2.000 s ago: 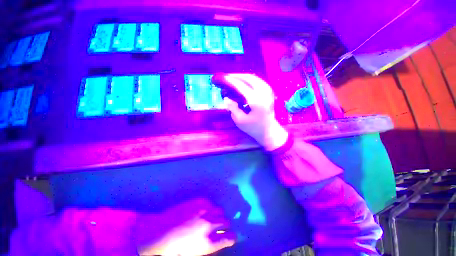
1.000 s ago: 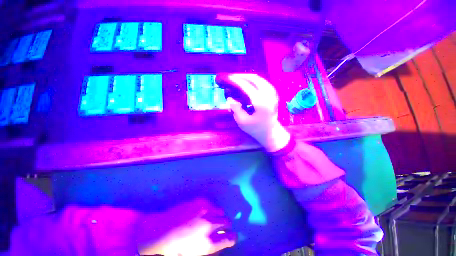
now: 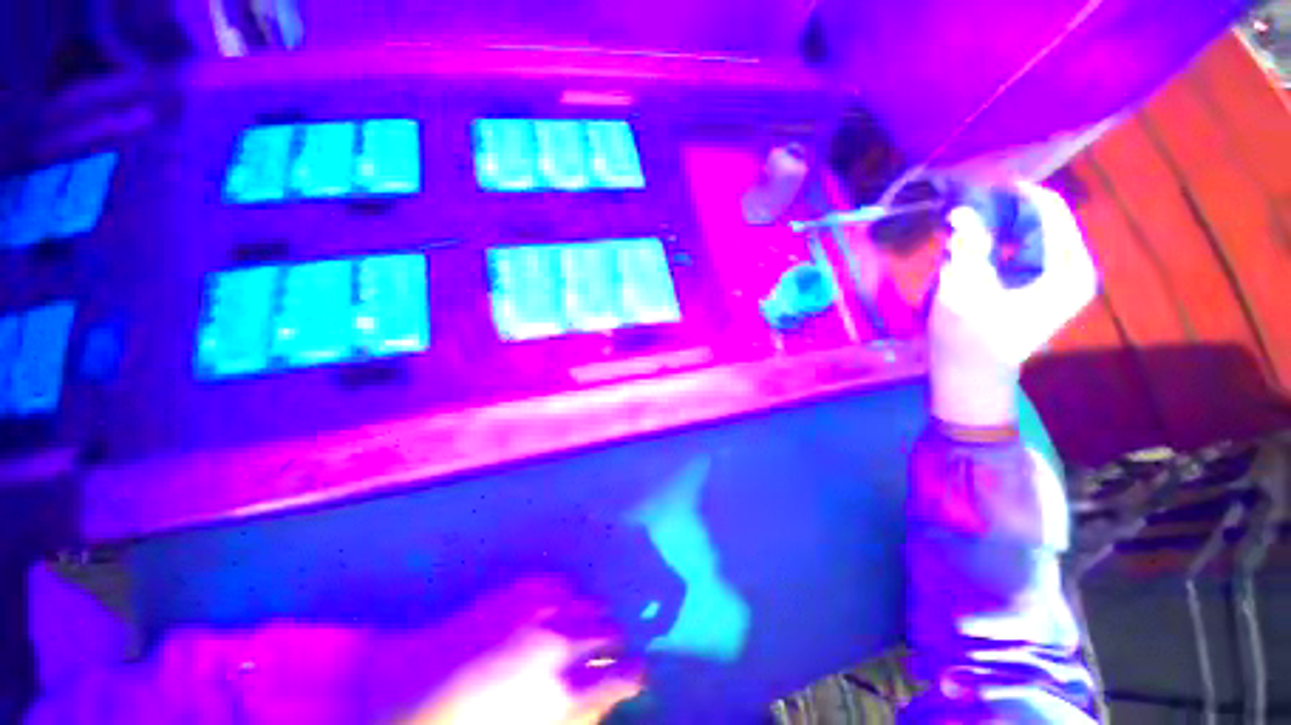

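My right hand (image 3: 1012, 276) is raised at the station's right end. Its fingers are shut on a thin stick-like tool (image 3: 871, 217) that points left over the cup. Dark patches show at its fingertips. My left hand (image 3: 545, 680) is low in front of the station, curled, blurred and partly cut off by the bottom edge. I cannot tell if it holds anything. Cyan-glowing circuit boards lie in groups of three, at the front right (image 3: 583, 288), front left (image 3: 312, 315), back right (image 3: 558, 155) and back left (image 3: 324, 159). A small cyan cup (image 3: 801, 295) stands right of them.
A small pale bottle (image 3: 777, 184) is behind the cup. More blue-lit boards (image 3: 57, 201) are at the far left. A purple-lit ledge (image 3: 425, 460) runs along the front. Red crates (image 3: 1168, 213) stand at the right, with a metal rack (image 3: 1203, 567) below. A sheet hangs at the upper right.
My right hand has moved right, off the front right boards, which now show whole. The thin tool is now visible in it. My left hand stays low. The view has shifted slightly.
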